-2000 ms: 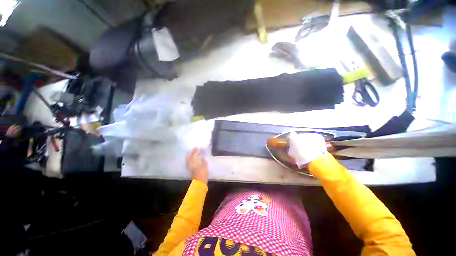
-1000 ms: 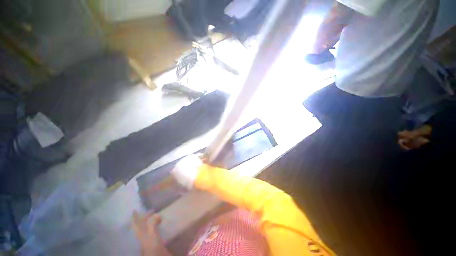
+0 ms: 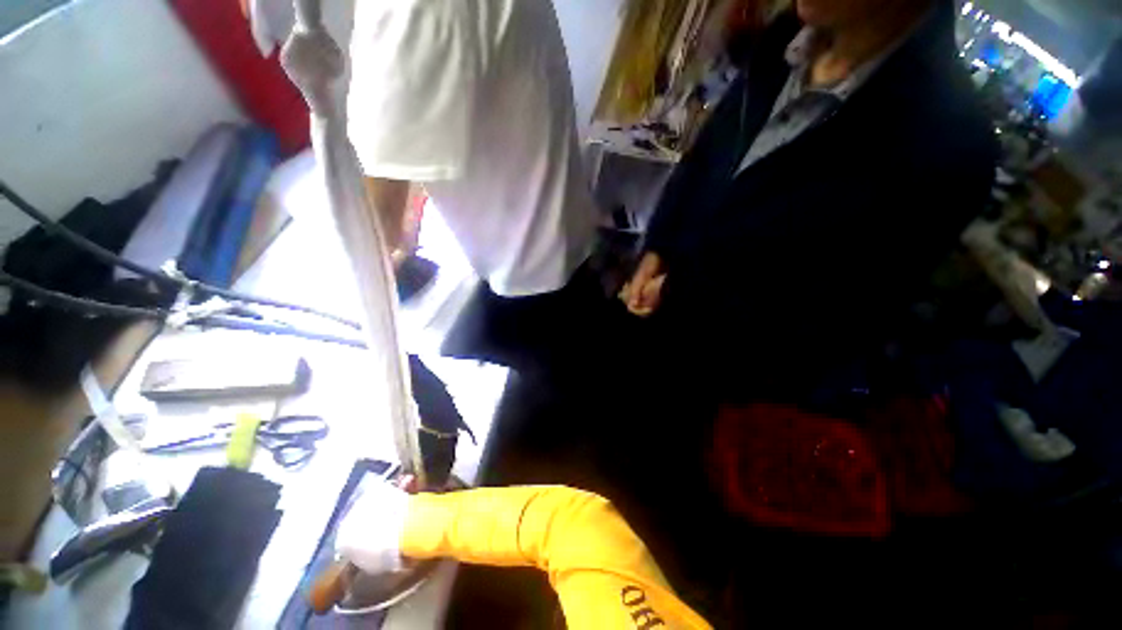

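Note:
My right hand point(image 3: 373, 523), in a white glove, is closed on the handle of the steam iron point(image 3: 327, 588) near the bottom of the view. The iron rests on a dark fabric strip point(image 3: 299, 599) with a bluish inner band, which is cut off by the lower edge. The pale iron hose point(image 3: 369, 265) rises from the iron. My left hand is out of the picture. The stack of black cut pieces point(image 3: 203, 554) lies left of the iron.
Scissors point(image 3: 295, 439), a yellow strip point(image 3: 244, 439) and a pale bar point(image 3: 224, 377) lie behind the stack. A metal tool point(image 3: 108, 538) is at left. A person in white point(image 3: 474, 135) stands beyond the table; another in dark clothes point(image 3: 837, 185) stands at right.
The view has swung right, bringing the standing person in dark clothes into fuller view. My left hand has left the picture. My gloved right hand still holds the iron.

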